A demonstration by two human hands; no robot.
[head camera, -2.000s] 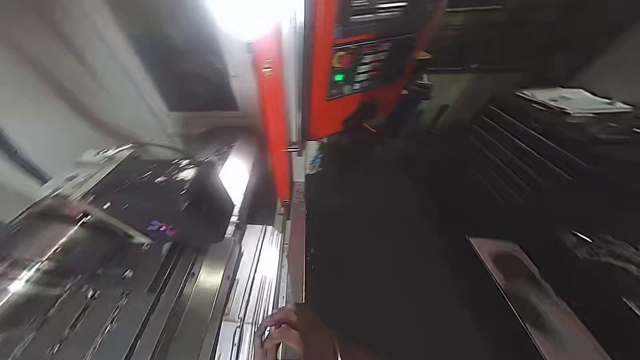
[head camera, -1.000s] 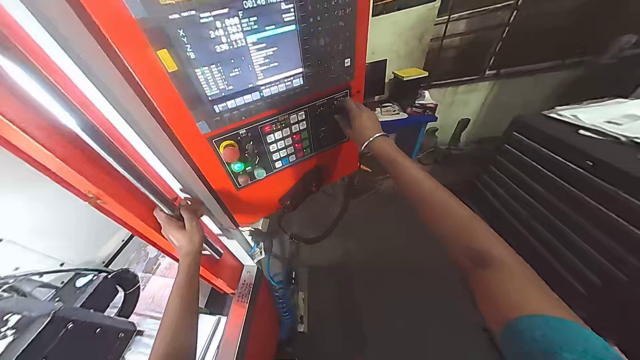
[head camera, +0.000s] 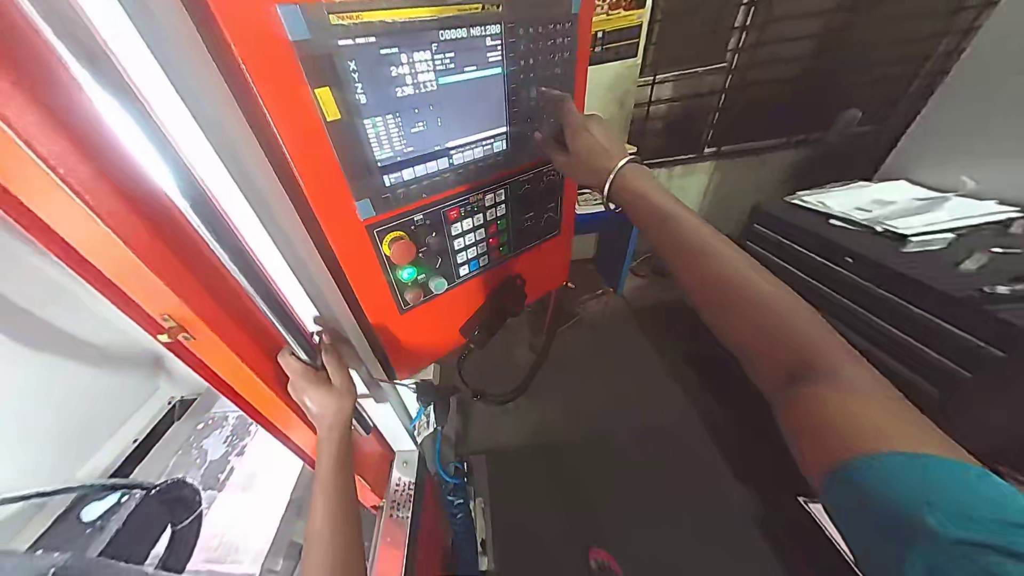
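My left hand [head camera: 320, 384] is closed around the steel door handle bar [head camera: 240, 280] of an orange machine door. My right hand [head camera: 582, 144], a bangle [head camera: 614, 178] at its wrist, reaches to the dark keypad [head camera: 538, 60] of a Fanuc CNC control panel; its fingers are at the lower keys and hold nothing visible. Whether a fingertip presses a key cannot be told. Left of the keypad the control screen [head camera: 436, 104] is lit. Below it are a red emergency stop button [head camera: 401, 250], a glowing green button [head camera: 407, 274] and rows of small keys [head camera: 478, 230].
A black handheld pendant [head camera: 496, 310] with a coiled cable hangs under the panel. Blue air hose [head camera: 456, 488] runs down beside the door frame. At right stands a black drawer cabinet [head camera: 872, 296] with papers [head camera: 904, 204] on top. Inside the machine, lower left, is a black cable loop [head camera: 172, 508].
My right hand has moved up from the lower panel's right part to the keypad beside the screen. My left hand stays on the handle bar. The view swung to the control panel after the first frame.
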